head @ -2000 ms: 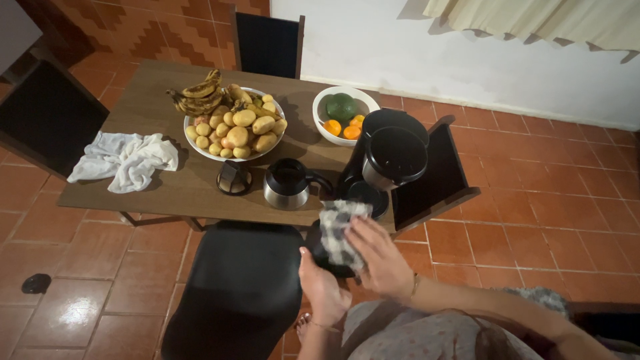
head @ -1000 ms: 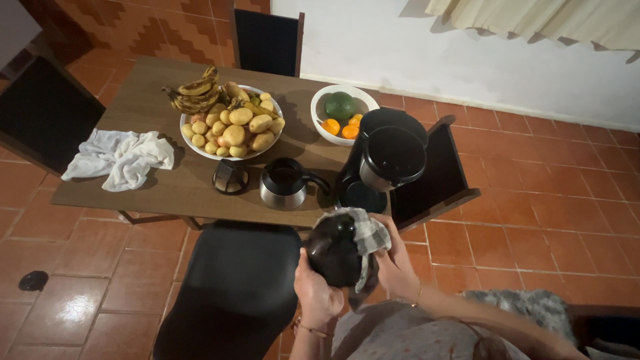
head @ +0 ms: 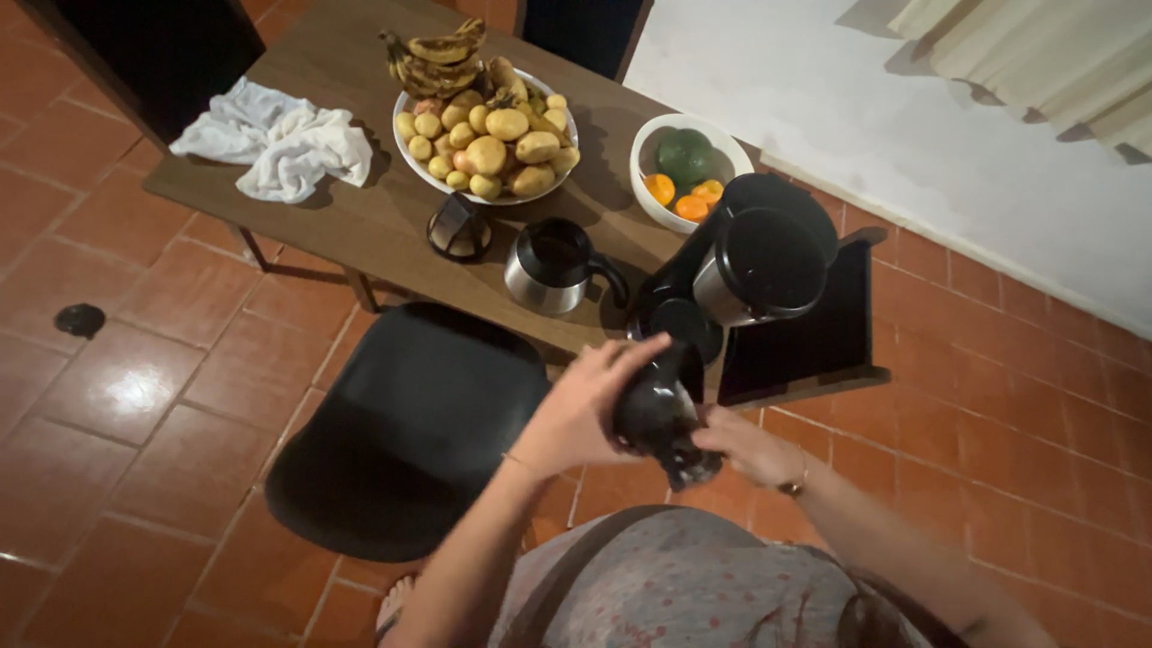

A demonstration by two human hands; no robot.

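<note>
A glossy black part (head: 655,409), too blurred to name, is held off the table's near edge. My left hand (head: 589,400) grips it from the left, fingers over its top. At its lower right, my right hand (head: 747,445) has its fingers on it; a cloth seen earlier cannot be made out. Just beyond stands a coffee maker (head: 774,256) with black and steel housing. A steel carafe (head: 549,270) with a black handle is left of it, and a black-framed filter basket (head: 459,228) sits farther left.
On the wooden table (head: 315,229) are a large bowl (head: 402,148) of potatoes and bananas, a white bowl (head: 643,193) with oranges and a green fruit, and a crumpled white cloth (head: 292,148). A black chair (head: 418,432) stands at the near side; another chair (head: 801,333) is behind the coffee maker.
The black part has been turned and tilted in my hands. My left hand has moved up over it. The checked cloth, plain in both earlier frames, is no longer clearly visible.
</note>
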